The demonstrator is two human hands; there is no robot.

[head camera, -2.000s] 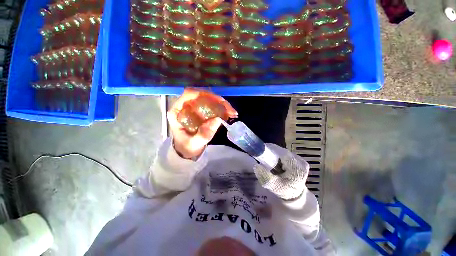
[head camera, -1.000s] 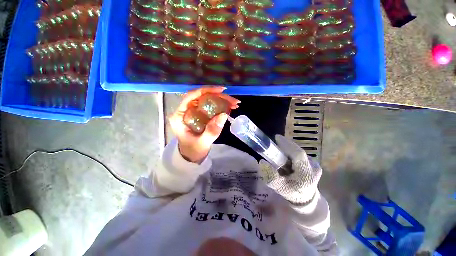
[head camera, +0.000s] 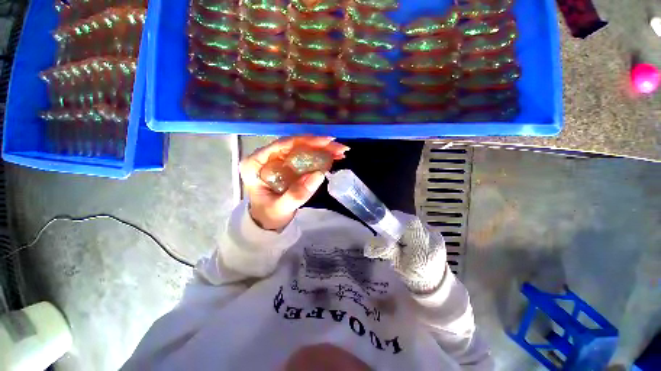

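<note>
My bare left hand [head camera: 279, 199] holds a glossy, see-through amber moulded soft piece [head camera: 308, 161] with rounded lobes, just below the front edge of the blue work tray [head camera: 355, 129]. My gloved right hand [head camera: 414, 257] is closed around the rear of a large clear syringe [head camera: 359, 201] with bluish contents. The syringe slants up to the left, and its tip is at the right side of the piece. Whether the needle is inside the piece cannot be told. The tray holds rows of dark red-brown pieces with green glints, with a gap at the upper right.
A second blue tray [head camera: 87, 165] with rows of pieces is at the left. A dark red packet [head camera: 582, 18] and a pink ball [head camera: 644, 78] lie on the speckled worktop [head camera: 609, 116]. Below are a slotted drain grate [head camera: 444, 192], a blue stool [head camera: 565, 330], a cable and a pale bin.
My right hand has shifted slightly left and up, and its grip covers the syringe's dark rear part. The piece in my left hand has tilted a little.
</note>
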